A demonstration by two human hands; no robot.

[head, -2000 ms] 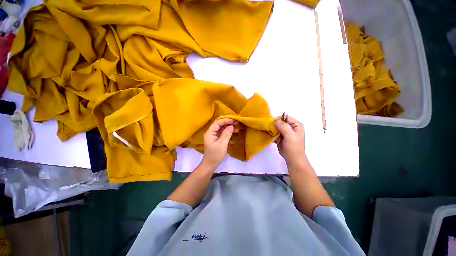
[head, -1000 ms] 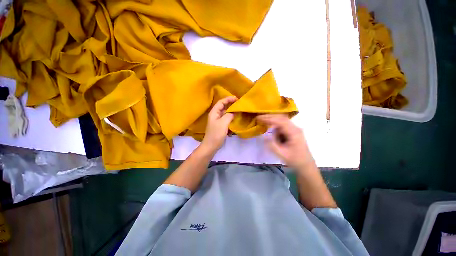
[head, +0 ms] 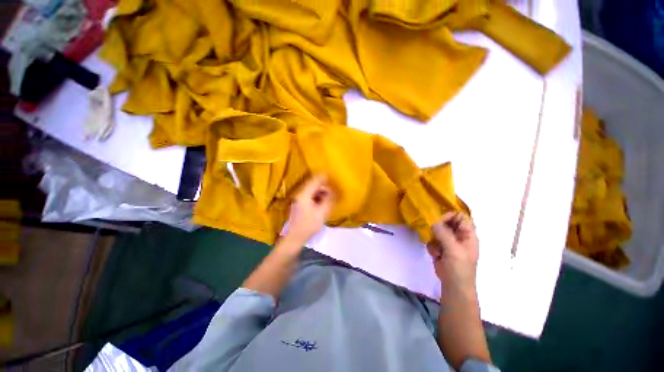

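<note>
A mustard-yellow garment, likely trousers, lies along the near table edge. My right hand pinches the end of its right-hand panel. My left hand is blurred over the middle of the garment; its fingers are curled, and whether they grip cloth cannot be told. A small dark thin tool, perhaps thread snips, lies on the white table between my hands, partly by the cloth. A waistband forms a loop at the left, with a white strip inside.
More yellow garments are piled across the back of the white table. A grey tub with yellow cloth stands right. A black flat object, an off-white glove and clear plastic are at left.
The view has turned and shifted. My right hand now pinches the panel end farther right. My left hand has let go of its earlier fold. The dark tool now shows on the table.
</note>
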